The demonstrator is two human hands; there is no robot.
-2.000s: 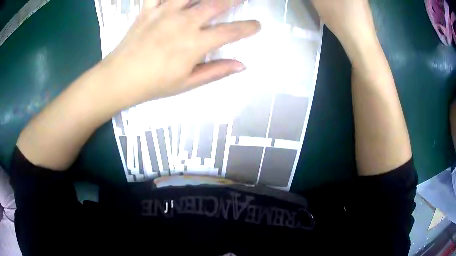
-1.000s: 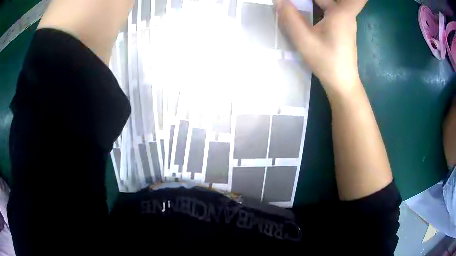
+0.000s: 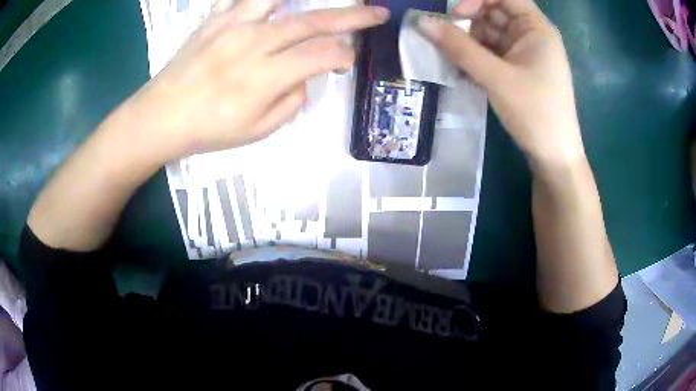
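Note:
An open black handset (image 3: 394,122) lies on the adhesive sheets (image 3: 394,221), its circuit board showing in the lower half and a plain dark bay above. Its top is cut off by the frame edge. My right hand (image 3: 519,69) pinches a pale flat piece (image 3: 429,52) between thumb and fingers, tilted over the right side of the bay. My left hand (image 3: 236,80) is spread over the sheets, its index fingertip at the bay's left part. I see nothing held in it. Glare hides much of the sheets.
The bench is green (image 3: 76,107). A pink object (image 3: 674,23) is at the top right edge. Pale blue fabric (image 3: 668,286) shows at the lower right. My dark top with lettering covers the near edge of the sheets.
The handset now lies on the sheets, where none showed before. My left hand has come back over the sheets from beyond the top edge. My right hand now holds the pale piece.

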